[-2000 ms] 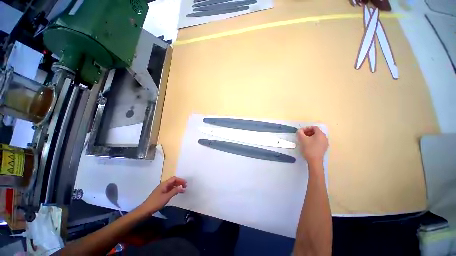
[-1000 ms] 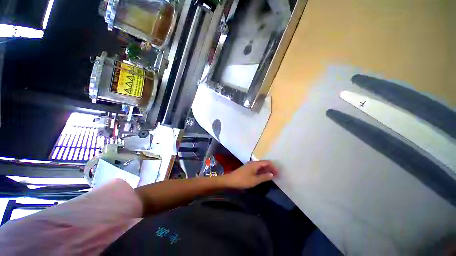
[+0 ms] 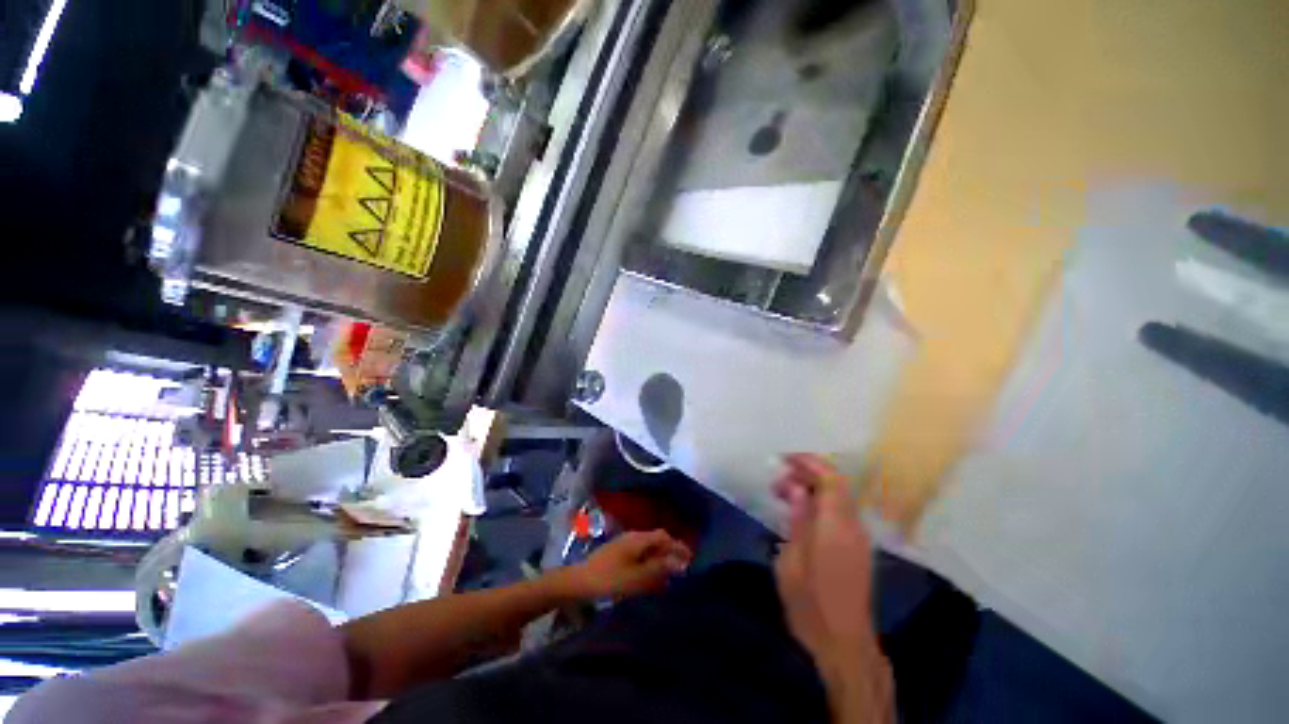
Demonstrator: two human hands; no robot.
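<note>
Strip pieces lie on the pale paper sheet (image 3: 1046,495) at the right edge of the view: two dark grey strips (image 3: 1216,371) with a white strip (image 3: 1230,290) between them. My left hand (image 3: 633,563) is low at centre, beyond the table edge, with fingers curled; nothing shows in it. My right hand (image 3: 817,516) is blurred, over the table's near edge left of the paper, with fingers partly bent; nothing clear shows in it. Neither hand touches the strips.
A steel tray (image 3: 862,283) with a pale sheet inside stands beside the machine's rollers (image 3: 566,212). A clear glue tank (image 3: 339,212) with a yellow warning label is at left. A tan board (image 3: 1103,99) is at upper right. Another bench (image 3: 460,523) stands at lower left.
The view has swung left towards the machine, so the strips now sit at the right edge. My right hand has left the strips and come near my left hand, which has moved off the paper.
</note>
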